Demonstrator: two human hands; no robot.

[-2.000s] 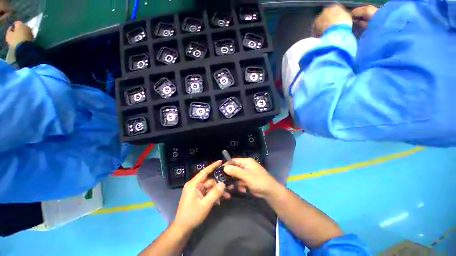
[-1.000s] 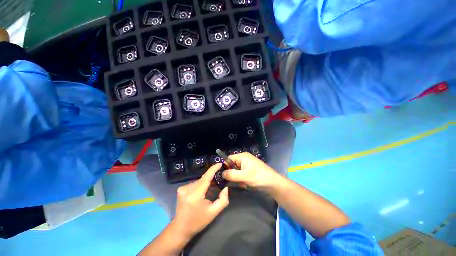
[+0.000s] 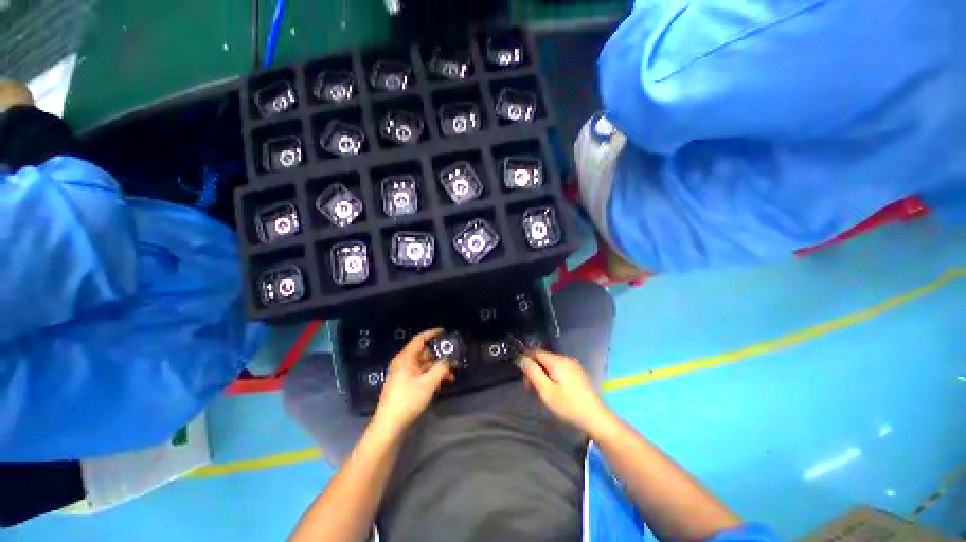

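Note:
My left hand (image 3: 415, 379) pinches a small black camera unit (image 3: 447, 347) with a pale ring, over the lap tray (image 3: 363, 400). My right hand (image 3: 561, 387) is over the tray's right part, its fingertips close together beside another unit (image 3: 496, 349). Something thin and dark shows near these fingertips, too unclear to tell whether I grip it. The black lap tray holds several more units and is partly hidden by my hands and the stacked trays. The stacked black foam trays (image 3: 373, 231) lie above it, with one shiny-edged unit in each visible pocket.
A green bench (image 3: 159, 53) is ahead. People in blue smocks sit close at left (image 3: 106, 307) and right (image 3: 741, 138). A white box (image 3: 148, 466) stands on the floor at lower left. Red frame parts (image 3: 863, 228) show at right; a cardboard box (image 3: 869, 526) is at lower right.
My hands have moved apart over the lap tray; the right went right. The slim tool that stood out from my right fingers no longer shows clearly. The person at right has shifted; the view moved slightly.

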